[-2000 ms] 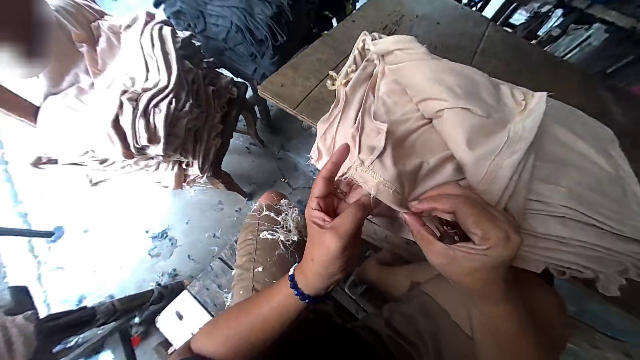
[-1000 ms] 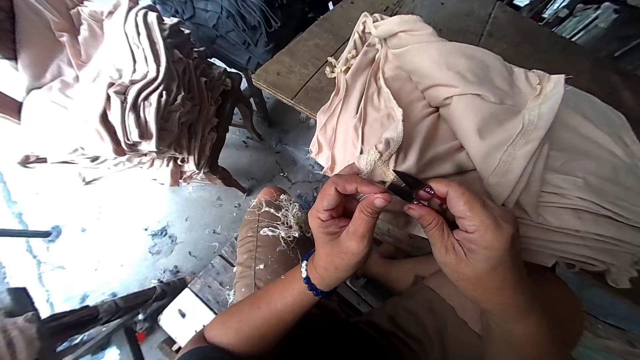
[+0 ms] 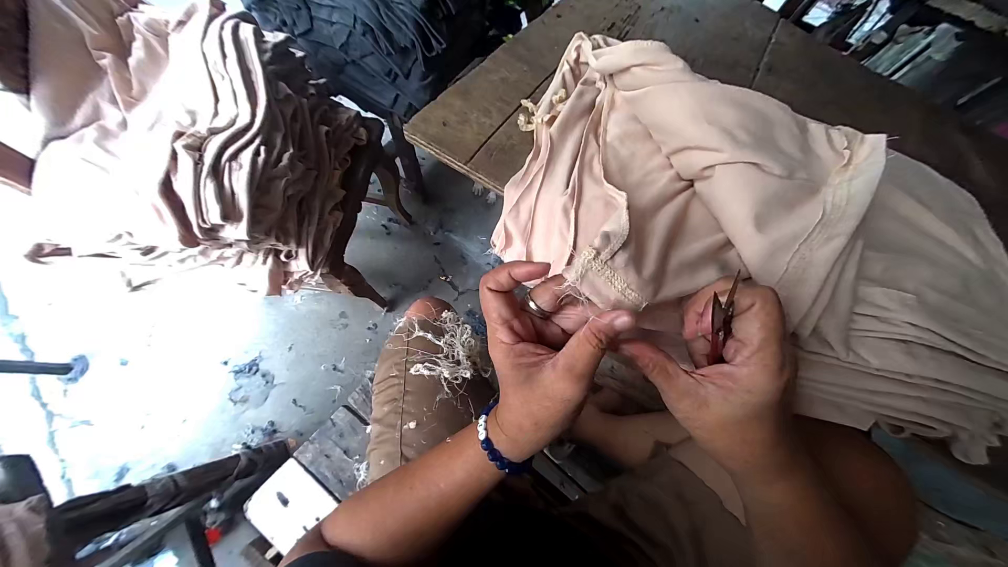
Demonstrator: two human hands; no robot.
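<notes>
A pale pink fabric garment (image 3: pixel 669 142) lies over a folded pile of similar cloth (image 3: pixel 913 315) on a wooden table. Its stitched seam edge (image 3: pixel 610 279), with frayed threads, is at my left hand (image 3: pixel 551 346), whose fingers pinch thin threads or the cloth edge; which of these is hard to tell. My right hand (image 3: pixel 732 354) holds small thread snips (image 3: pixel 720 319) in its curled fingers, blades pointing up. Its thumb reaches toward my left thumb, close to touching it. A tangle of cut threads (image 3: pixel 453 350) rests on my knee, left of the hands.
The wooden table (image 3: pixel 480 118) has its corner ahead of my knee. A thick stack of brownish pink cloth (image 3: pixel 228 157) stands at the left on a wooden support. Dark grey cloth (image 3: pixel 362 47) is heaped behind it. Thread scraps litter the floor (image 3: pixel 307 346).
The snips' blades were between my fingertips one second ago; now they sit back in my right hand, pointing up. My left index finger has lifted away from the thumb.
</notes>
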